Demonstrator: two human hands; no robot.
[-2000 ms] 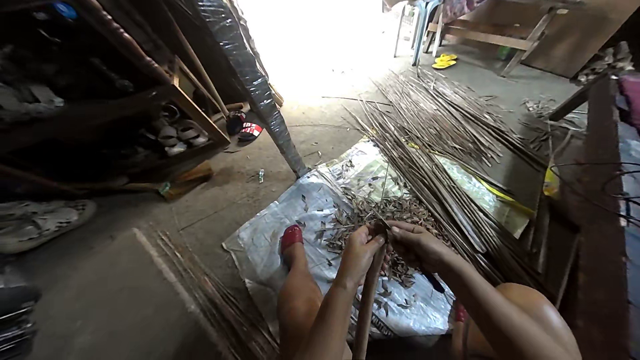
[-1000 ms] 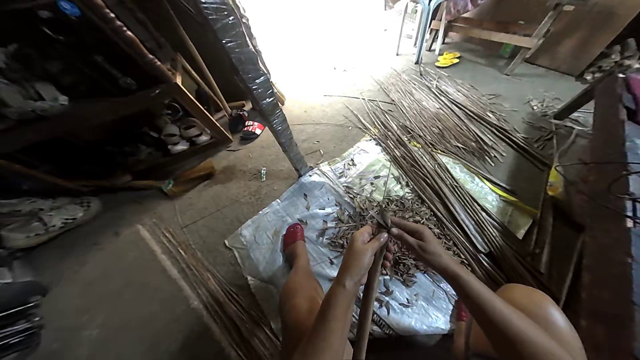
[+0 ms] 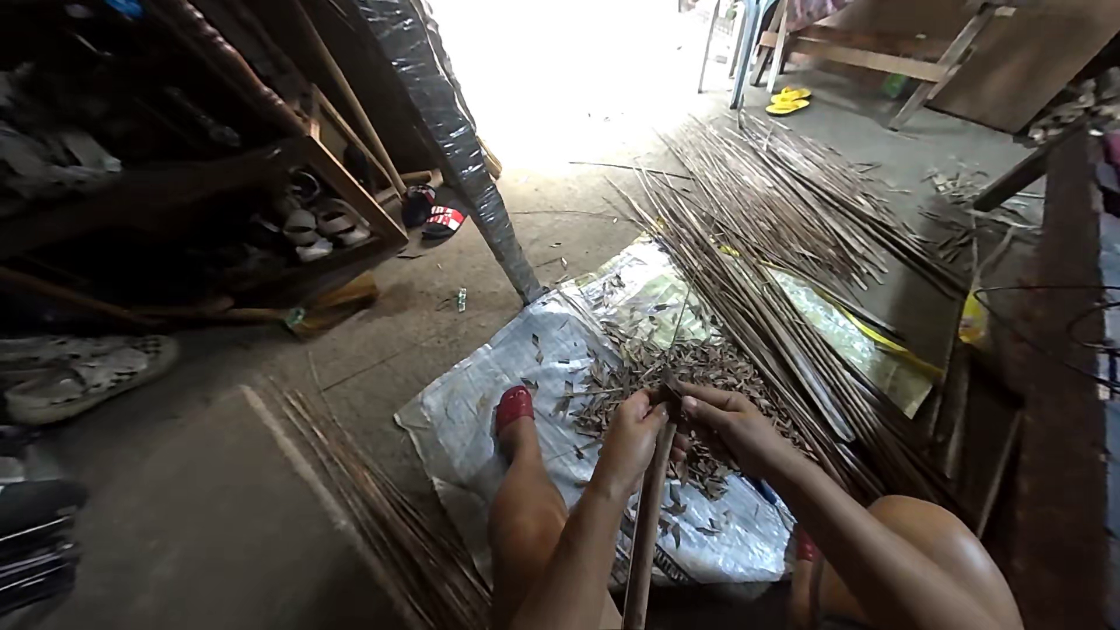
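Observation:
My left hand is closed around the upper end of a long brown stalk that runs down between my legs. My right hand meets it at the same end, its thumb and fingers pinching the tip; whether it also holds a blade cannot be told. Under both hands lies a heap of dry brown shavings on a whitish plastic sheet. A bundle of long thin dry stalks rests along the sheet's right side, beside my right hand.
More stalks spread across the floor ahead, and another bundle lies at left. A plastic-wrapped post stands at the sheet's far corner. Shelves with shoes are at left, a dark wooden beam at right, yellow slippers far off.

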